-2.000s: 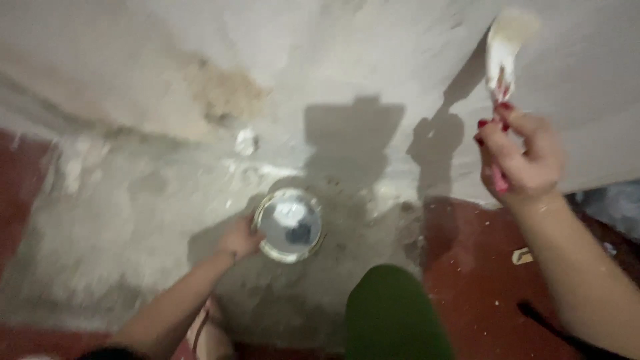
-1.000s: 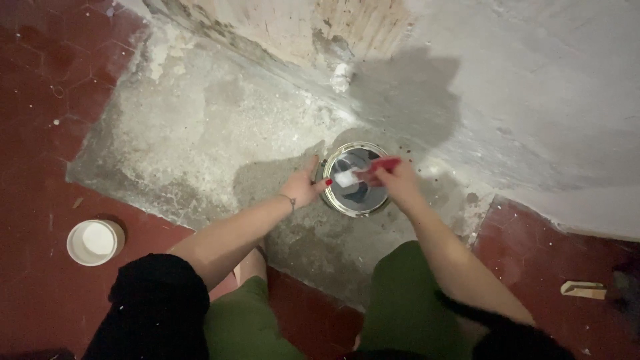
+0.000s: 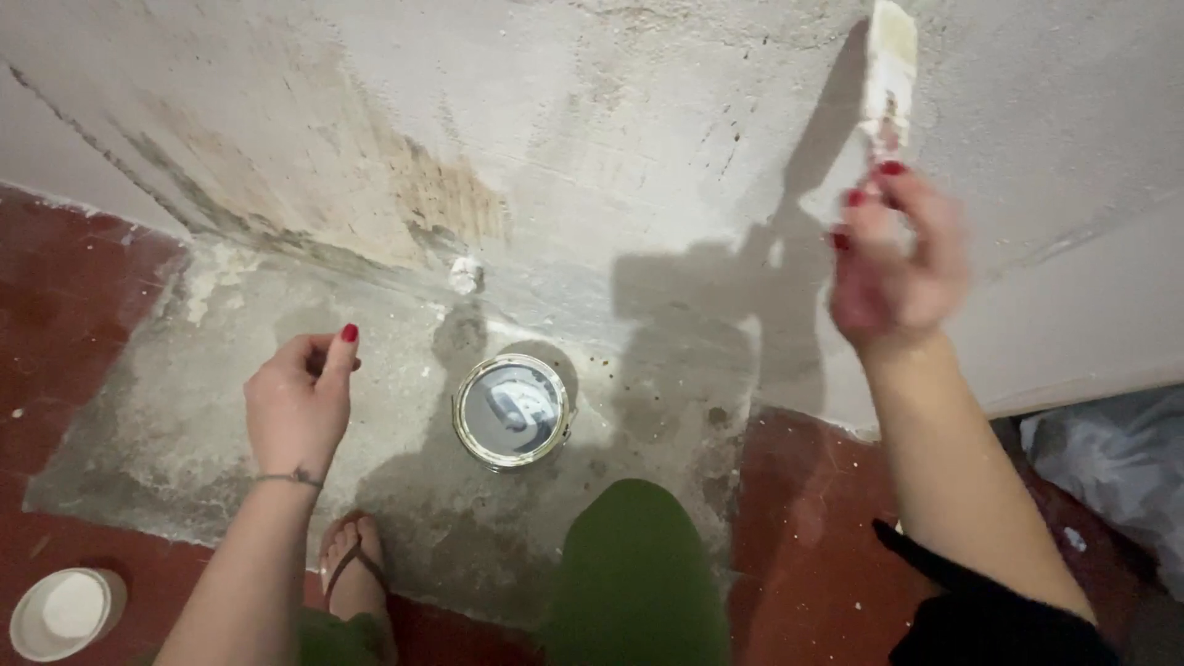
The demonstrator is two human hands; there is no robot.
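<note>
My right hand (image 3: 897,254), at the upper right, grips the reddish handle of a paintbrush (image 3: 890,79). Its pale, paint-coated bristles are at the surface of the patchy white wall (image 3: 592,120); whether they touch it I cannot tell. My left hand (image 3: 301,398) is loosely closed above the concrete floor patch, holding nothing that I can see. Between the hands and lower down, an open metal paint can (image 3: 511,412) stands on the concrete near the foot of the wall. It holds grey liquid with a whitish patch. The left hand is apart from the can.
A white tub (image 3: 67,612) with white contents stands on the red floor at lower left. A small white lump (image 3: 465,275) is at the wall's base. Crumpled plastic sheeting (image 3: 1110,462) lies at the right. My sandalled foot (image 3: 353,564) and green-clad knee (image 3: 638,573) are below the can.
The right hand has lifted the brush from the can to the wall. The left hand has left the can's rim and moved left. The view has shifted toward the wall.
</note>
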